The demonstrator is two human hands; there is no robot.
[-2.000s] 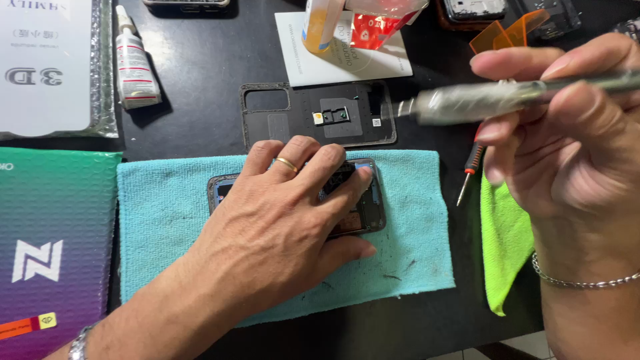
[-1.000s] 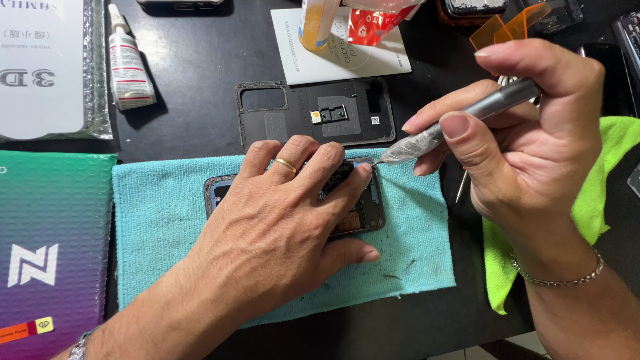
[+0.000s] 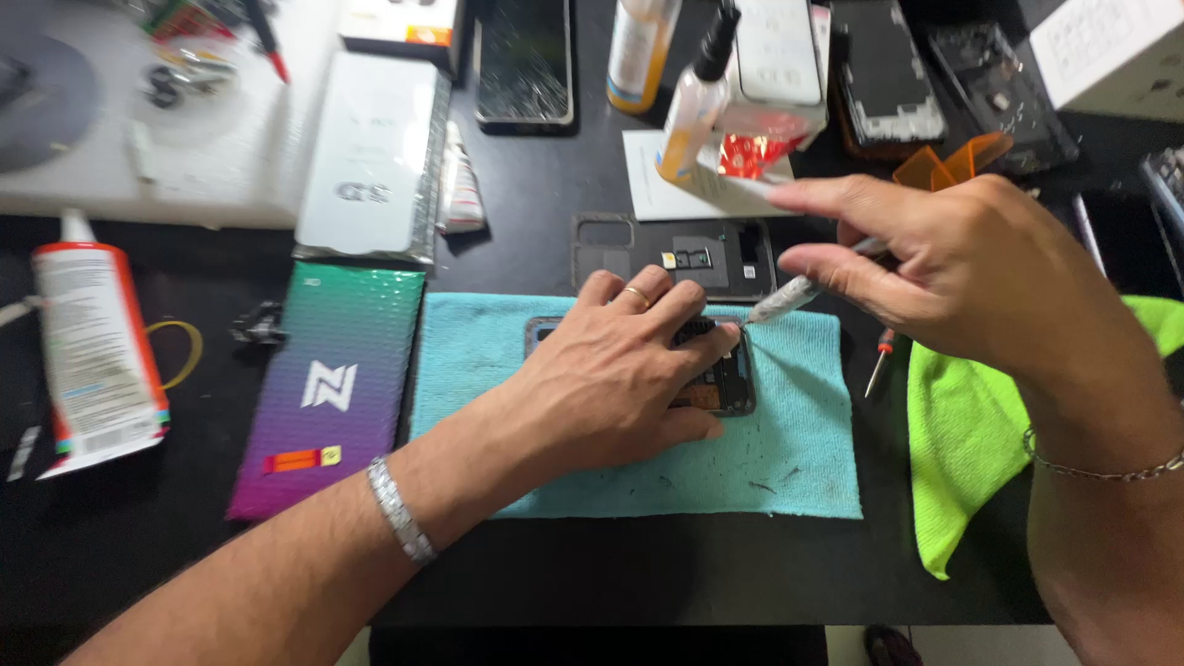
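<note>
An opened smartphone (image 3: 740, 393) lies on a light blue cloth (image 3: 795, 462), its inner parts partly showing. Spread over it is my left hand (image 3: 620, 370), which presses it against the cloth and hides much of it. My right hand (image 3: 953, 250) holds a pen-like tool (image 3: 786, 298) with a clear grip, and the tip meets the phone's upper right corner; whether it touches the frame or the gap cannot be told. Just behind the cloth lies a detached phone back cover (image 3: 601, 254), with a SIM tray (image 3: 692, 258) on it.
A green cloth (image 3: 971, 444) and a small screwdriver (image 3: 881, 363) lie at right. Behind stand a spray bottle (image 3: 694, 106) and another bottle (image 3: 640, 55). A cracked phone (image 3: 524, 65), a purple-green packet (image 3: 342, 342) and a large tube (image 3: 102, 351) are on the dark table.
My right hand has brought the tool from above the back cover's right end down to the phone's corner. My left hand stays on the phone. The view now takes in more of the table.
</note>
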